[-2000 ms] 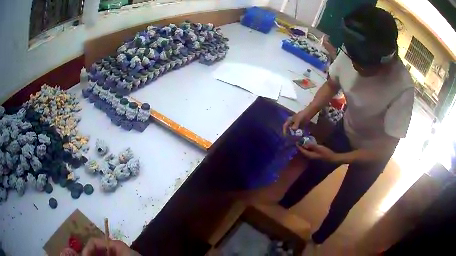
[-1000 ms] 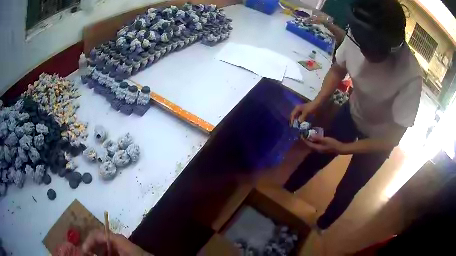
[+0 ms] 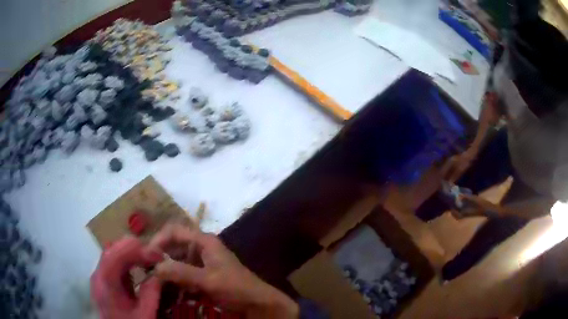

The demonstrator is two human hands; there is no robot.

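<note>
My left hand (image 3: 121, 280), in a red-pink glove, is at the bottom left with its fingers curled around a small pale piece (image 3: 142, 273), blurred and mostly hidden. My bare right hand (image 3: 208, 261) meets it from the right, fingertips at the piece. A thin wooden stick (image 3: 200, 213) sticks up from behind my right hand; its lower part is hidden. A brown cardboard pad (image 3: 121, 210) with a small red cap or dish (image 3: 137, 222) lies just beyond my hands.
A heap of grey castings (image 3: 78, 103), dark discs (image 3: 115, 164), cream-yellow pieces (image 3: 140, 50) and a grey-white cluster (image 3: 215, 132) lie beyond. An orange-yellow strip (image 3: 311, 90) lies at right. An open carton (image 3: 367, 255) is beyond the table edge; a person (image 3: 535, 124) stands at right.
The view has tilted down and left, so the table things sit higher and further right. Both my hands have come further into view and together; earlier the gloved hand was mostly cut off.
</note>
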